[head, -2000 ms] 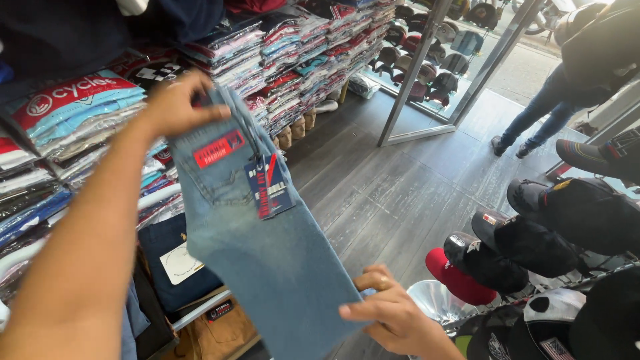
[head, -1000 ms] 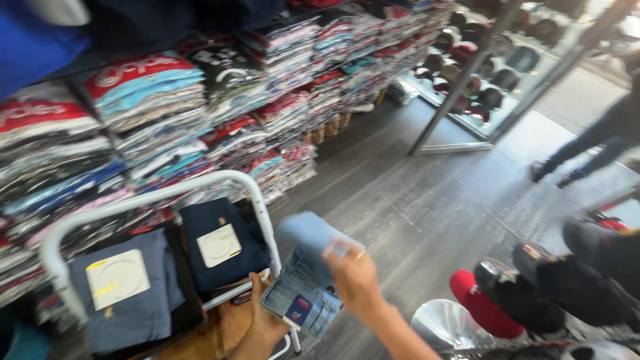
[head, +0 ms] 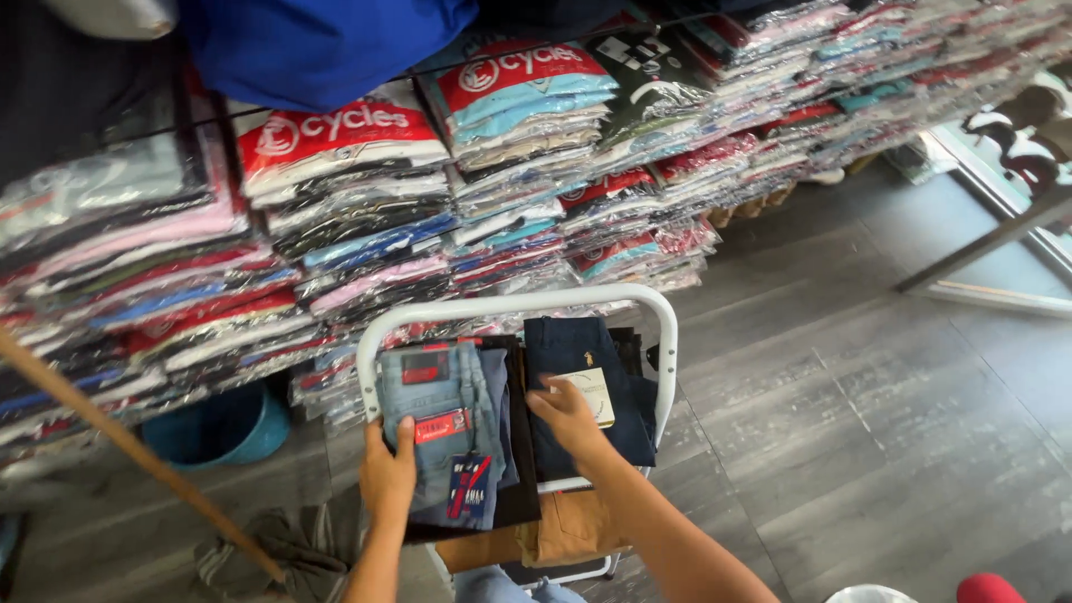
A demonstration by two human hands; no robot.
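Note:
Folded light-blue jeans [head: 444, 394] with red patches and a dark hanging tag lie on the left pile on top of a white-framed step stool [head: 519, 308]. My left hand [head: 389, 469] rests on their left edge, thumb on top. Folded navy trousers [head: 548, 343] with a cream label [head: 596, 394] lie to the right; my right hand [head: 569, 414] is over their left part, at the label, fingers partly bent. Whether it grips the cloth is unclear. Under the light jeans are greyish-blue and black garments. Tan trousers [head: 574, 523] sit on a lower step.
Stacks of plastic-bagged shirts [head: 352, 184] line the wall ahead. A blue bucket [head: 226, 427] stands beneath them at the left, near a slanting wooden pole [head: 134, 448] and a grey cloth [head: 272, 553]. A metal door frame [head: 997, 243] is at the right.
The light-blue jeans, held up unfolded at first and then folded in both hands, now lie on the left pile. My right hand has moved over to the navy trousers. The view has swung left.

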